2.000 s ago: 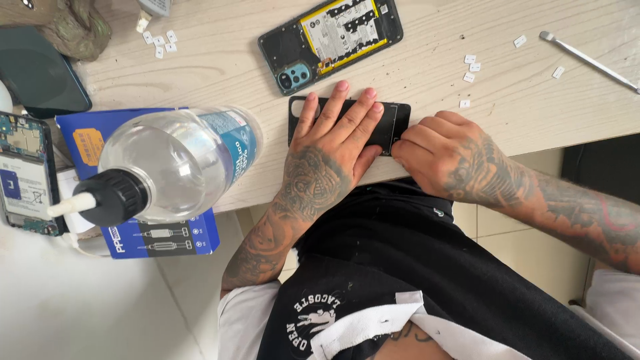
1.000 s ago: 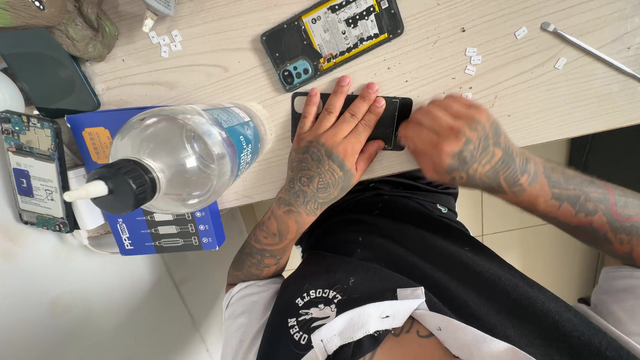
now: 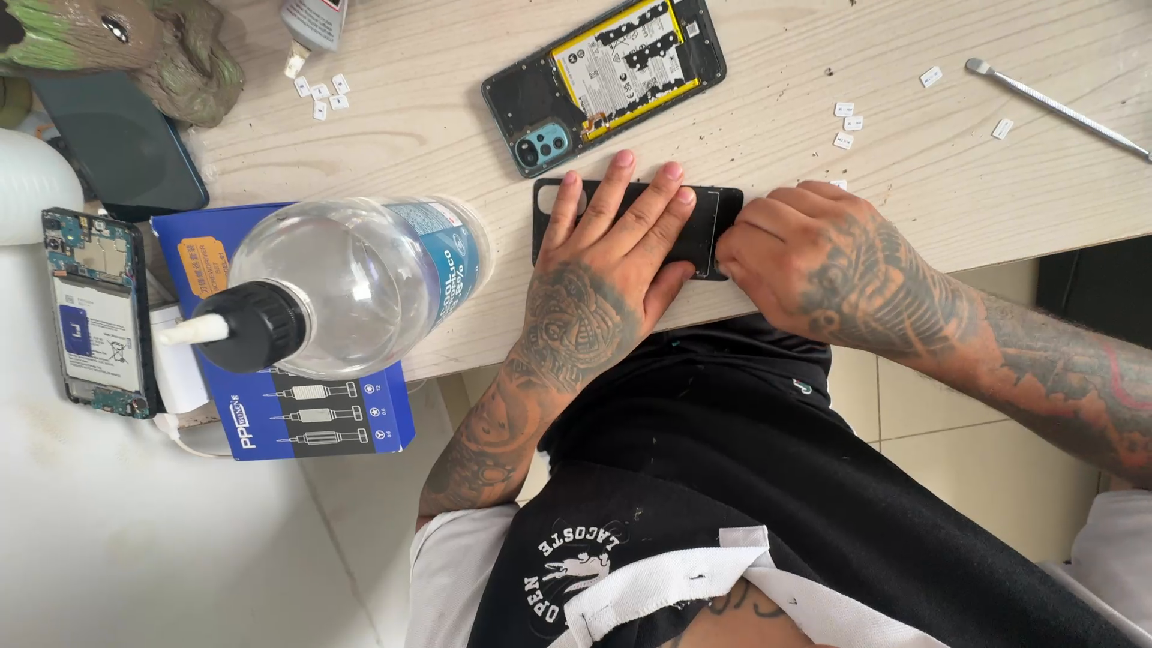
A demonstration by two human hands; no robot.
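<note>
A black smartphone back cover (image 3: 697,236) lies near the table's front edge, its camera cutout at the left end. My left hand (image 3: 612,243) rests flat across it, fingers spread, pressing it to the wood. At the cover's right end my right hand (image 3: 792,247) is curled, its fingertips at the lower right corner; whether they pinch the cover or something small is hidden. Just above lies an opened smartphone (image 3: 603,81) with its yellow-edged battery and blue camera module showing.
A clear plastic bottle (image 3: 360,279) with a black cap stands left by a blue box (image 3: 396,414). Farther left are a disassembled phone (image 3: 99,315), a dark phone (image 3: 121,135) and a figurine (image 3: 180,54). A metal spudger (image 3: 1053,108) and small white tags (image 3: 853,123) lie right.
My right hand, blurred and just off the cover's right end a second ago, is back against its lower right corner. My left hand stays flat on the cover.
</note>
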